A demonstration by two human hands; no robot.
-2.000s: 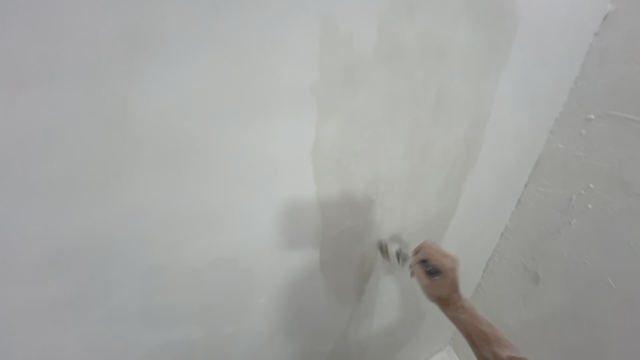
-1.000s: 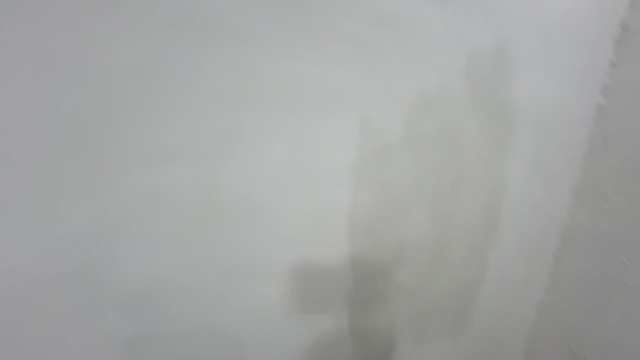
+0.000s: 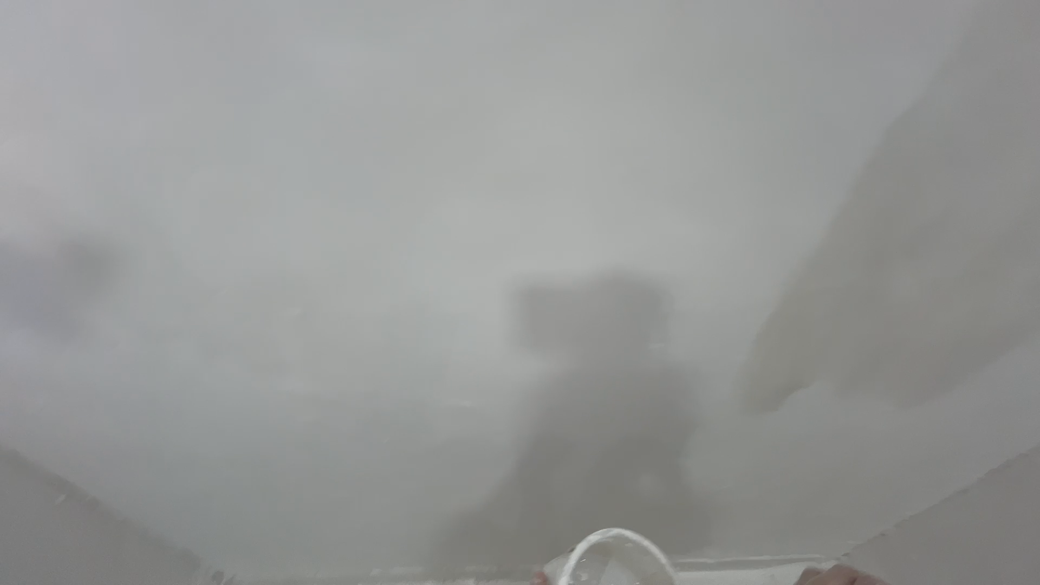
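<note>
At the bottom edge of the head view is a clear plastic container with a round white rim (image 3: 615,533). A fingertip of my left hand (image 3: 540,578) shows against its left side; the rest of that hand is out of frame. My right hand (image 3: 841,575) shows only as bent fingers at the bottom right, apart from the container, and what it may hold is hidden. Before me spreads a smooth pale plastered surface (image 3: 366,203), with a darker grey patch (image 3: 910,284) on the right.
Grey adjoining surfaces border the pale one at the lower left (image 3: 73,528) and lower right (image 3: 967,528). A pale ledge or strip (image 3: 747,566) runs along the bottom. A soft shadow of a head and shoulders falls on the plaster.
Two seconds ago a hand with a blurred tool was at the grey patch; one second ago no hand showed. The container and fingers now appear at the bottom. The view has shifted strongly.
</note>
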